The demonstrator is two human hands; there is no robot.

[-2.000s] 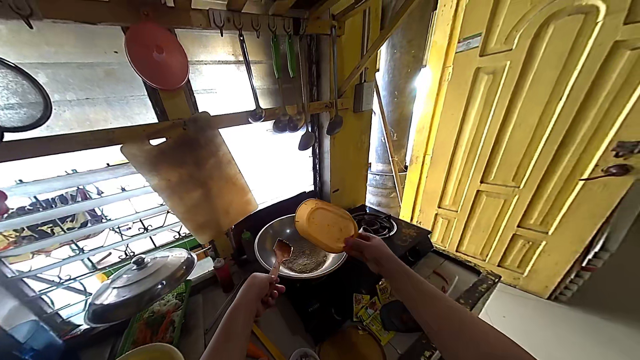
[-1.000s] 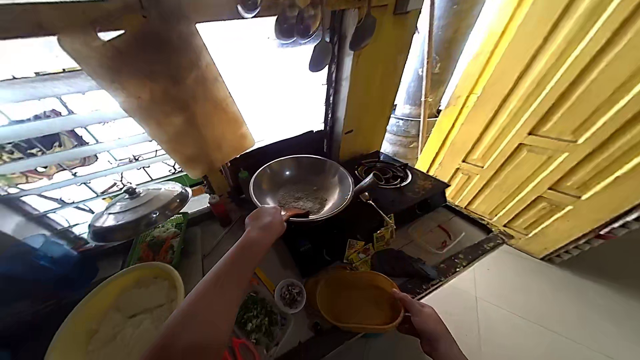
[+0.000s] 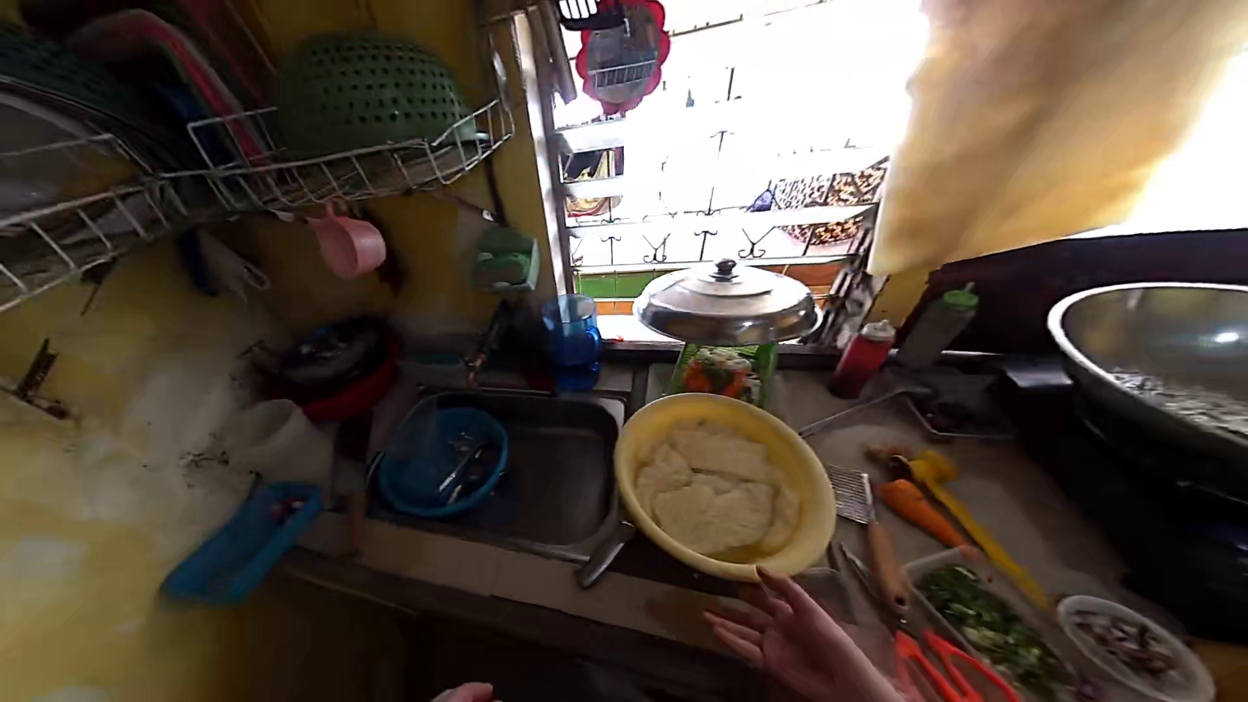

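Observation:
My right hand [image 3: 804,634] is at the near rim of a yellow plastic basin [image 3: 629,497], its palm turned up and its fingers apart, with nothing held. Pale, soft-looking food [image 3: 717,502] lies in the basin. Of my left hand [image 3: 468,693] only a small part shows at the bottom edge; whether it holds anything is hidden. To the right of the basin lie a metal grater [image 3: 851,492], a carrot [image 3: 921,512] and orange-handled scissors [image 3: 951,668], beside a container of chopped greens [image 3: 990,614]. A metal wok [image 3: 1150,366] with contents is at the far right.
Left of the basin is a sink [image 3: 561,478] holding a blue bowl [image 3: 444,463]. Behind stand a blue pitcher [image 3: 572,341], a domed metal lid [image 3: 726,302] and a red bottle [image 3: 863,361]. A wire rack [image 3: 322,175] with a green colander [image 3: 375,93] hangs at upper left.
The view has swung left toward the sink. My left hand has left the wok and the utensil there. My right hand has let go of the orange-yellow container and is now beside the yellow basin.

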